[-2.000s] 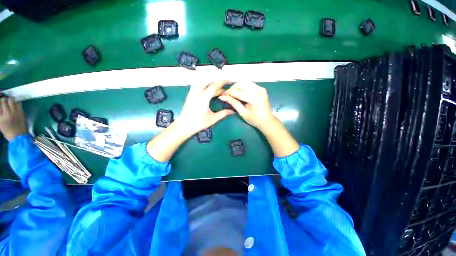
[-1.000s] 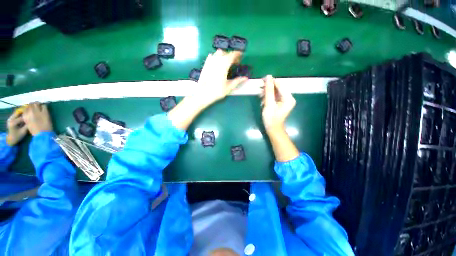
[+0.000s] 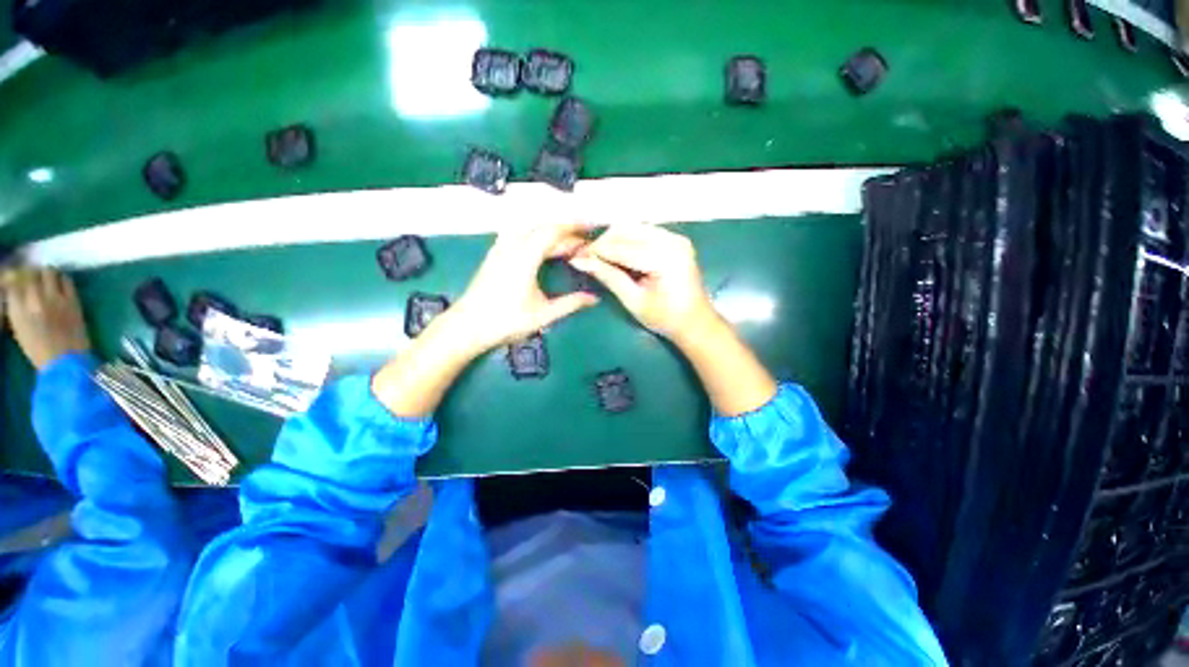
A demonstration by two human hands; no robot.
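My left hand point(image 3: 511, 289) is over the bench just below the pale rail, its thumb and fingers curved around a dark housing point(image 3: 561, 276), mostly hidden between the hands. My right hand point(image 3: 659, 280) meets it from the right, with thumb and forefinger pinched together at the housing; any small part in the fingertips is too small to tell. Loose black housings lie on the green bench: one left of my left hand point(image 3: 404, 257), one by the forearm point(image 3: 425, 313), one below the hand point(image 3: 528, 356) and one nearer me point(image 3: 614, 390).
The pale rail point(image 3: 326, 224) separates the bench from the green belt point(image 3: 652, 130), which carries several housings. A tall stack of black trays point(image 3: 965, 378) stands at right. Thin sticks point(image 3: 170, 424), a clear bag point(image 3: 265, 362) and a neighbouring person's hand point(image 3: 46, 313) are at left.
My left hand has come back from a housing over the belt, and my right hand has moved left from the rail to meet it. Belt housings have shifted left; the view has tilted.
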